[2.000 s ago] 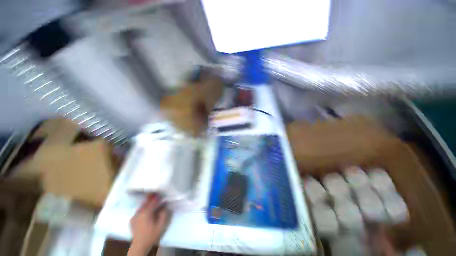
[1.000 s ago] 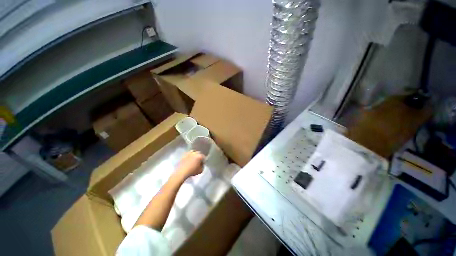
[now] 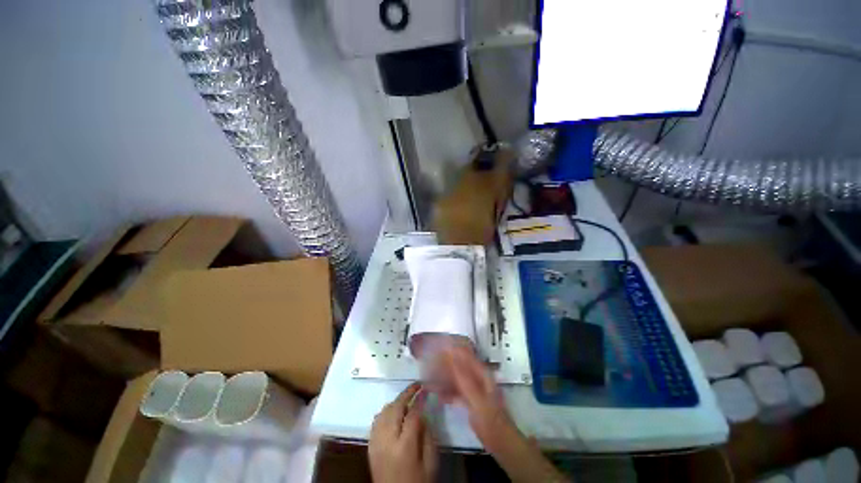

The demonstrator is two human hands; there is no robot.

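A white housing point(image 3: 442, 297) lies lengthwise on the jig point(image 3: 482, 316), its dark-looking open end towards me. The jig sits on the perforated base plate point(image 3: 378, 332). My right hand point(image 3: 458, 379) is blurred and overlaps the housing's near end; its grip and exact contact cannot be told. My left hand point(image 3: 403, 432) is just below and left of it at the table's front edge, fingers close together; whether it holds anything is unclear.
The marking head point(image 3: 422, 68) hangs above and behind. A blue mat point(image 3: 618, 335) with a black mouse point(image 3: 582, 352) lies right. Open cartons with white housings flank the table, left point(image 3: 247, 307) and right point(image 3: 703, 274). A silver duct point(image 3: 255, 132) runs at back left.
The view has swung from the left carton to the table. My hand has left that carton. The jig held no housing one second ago; one now lies on it. Both hands are now at the table.
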